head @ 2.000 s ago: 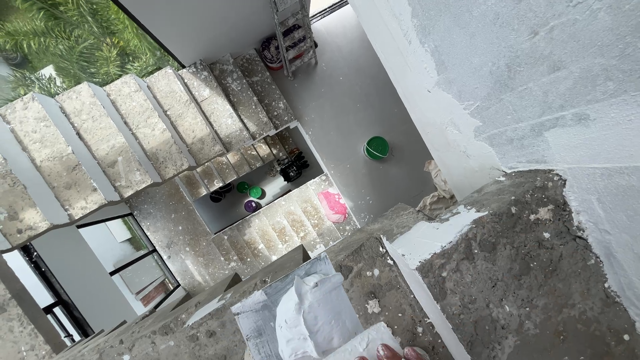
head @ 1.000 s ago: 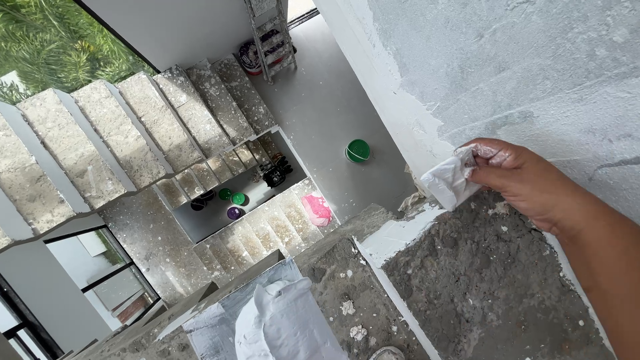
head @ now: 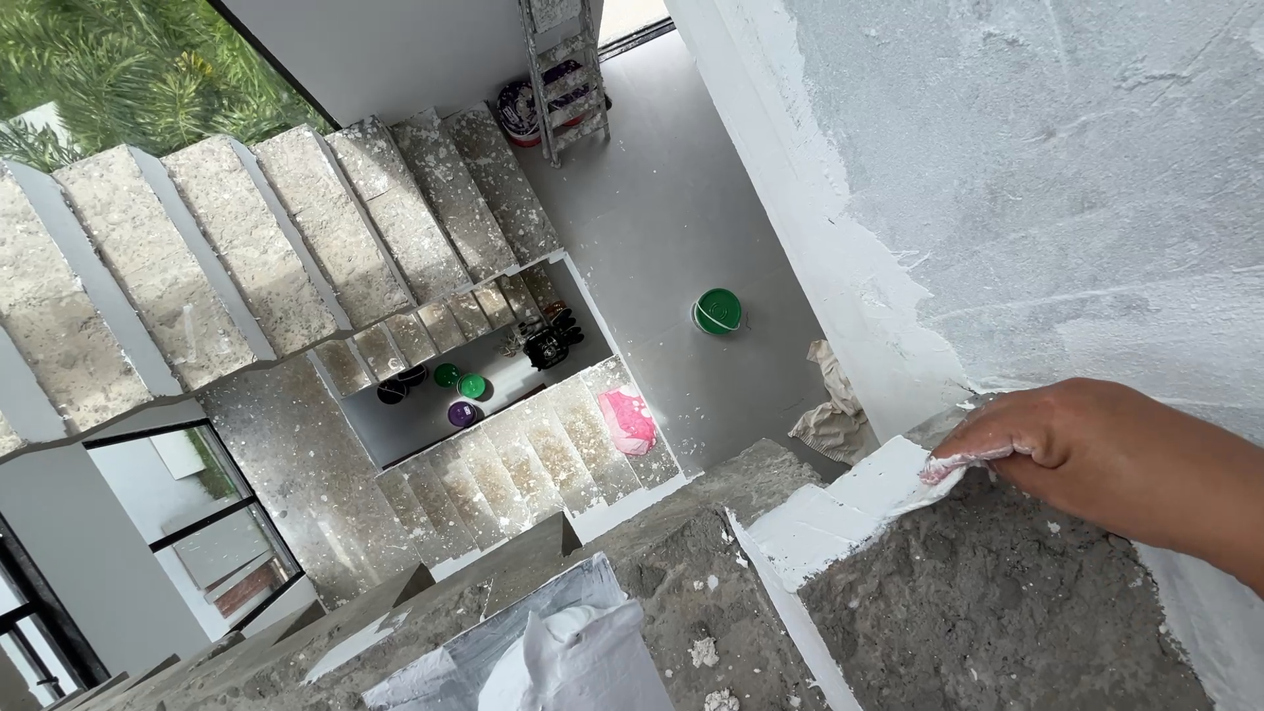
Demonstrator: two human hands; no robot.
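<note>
My right hand (head: 1057, 459) reaches in from the right edge, its fingertips smeared white. It pinches a flat tool (head: 904, 474) coated in white compound and holds it against the top of the rough concrete step (head: 987, 592), beside the wall's foot. The tool's outline blends into a white smooth strip (head: 810, 528) on the step's edge. At the bottom centre, a flat board (head: 474, 652) carries a thick heap of white compound (head: 583, 662); what supports it is out of frame. My left hand is not in view.
An open stairwell drops away beyond the step, with speckled concrete stairs (head: 237, 257). On the floor below are a green-lidded bucket (head: 717, 311), a stepladder (head: 568, 79) and crumpled cloth or paper (head: 834, 405). Pink material (head: 627, 420) lies on lower stairs. A partly coated wall (head: 1037, 197) rises at right.
Two seconds ago only fingertips showed at the bottom edge. One second ago my right hand held the white-coated tool above the step by the wall; now the hand is lower, against the step.
</note>
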